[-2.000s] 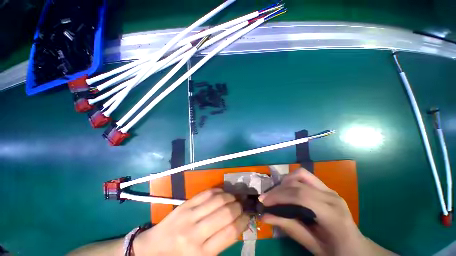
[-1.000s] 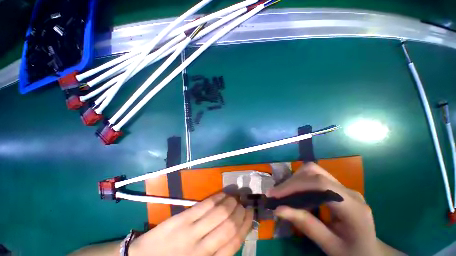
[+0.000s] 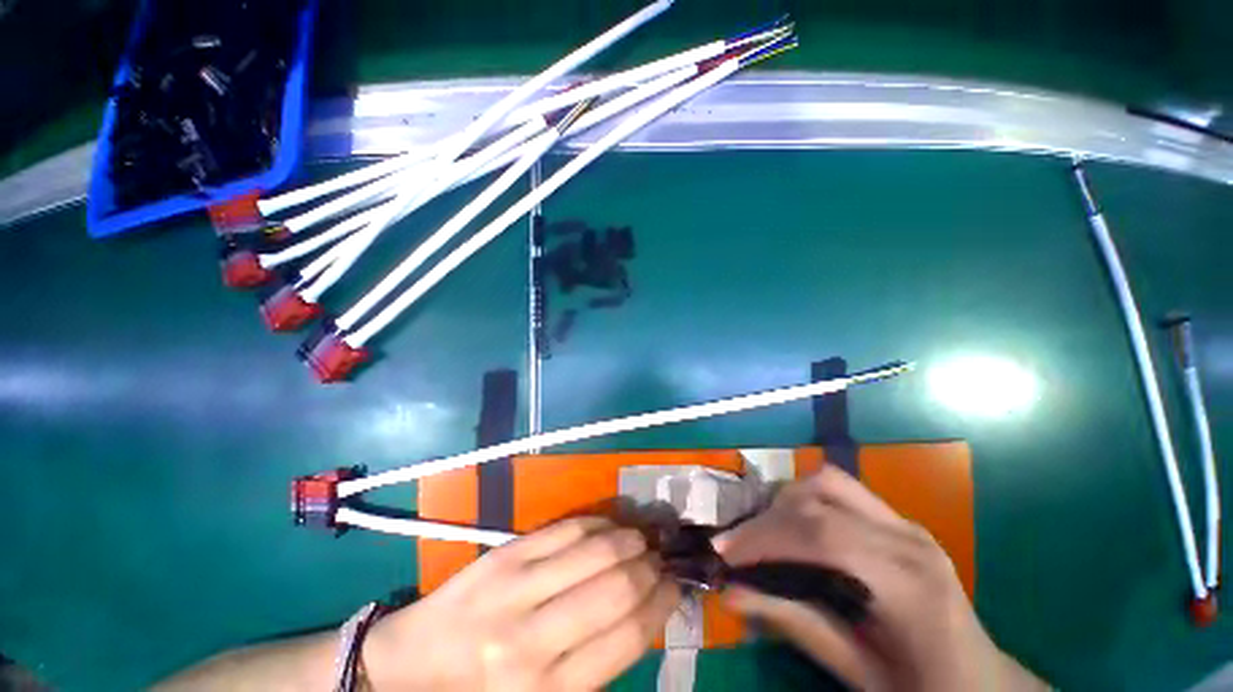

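Note:
The white two-leg cable assembly lies with its red connector [image 3: 322, 499] at the left. Its upper leg [image 3: 649, 422] runs free across to the right; its lower leg goes under my left hand [image 3: 548, 608]. My left hand is closed on that leg's end, which its fingers hide. My right hand [image 3: 865, 575] grips a black pen-like tool [image 3: 805, 584], slightly blurred, its tip at a small black connector housing [image 3: 687, 552] between my hands. Grey tape [image 3: 703, 493] lies behind the housing on the orange board [image 3: 920, 507].
A blue bin [image 3: 102, 189] of black parts stands at the upper left, with several white cables [image 3: 467, 196] beside it. Loose black parts [image 3: 591, 260] lie beyond the board. Another cable assembly [image 3: 1143, 352] lies at the right. A metal rail [image 3: 920, 111] runs behind.
The camera view has shifted slightly. My right hand and the black tool have tilted, the tool's rear end now lower than a second ago. My left hand stays by the housing.

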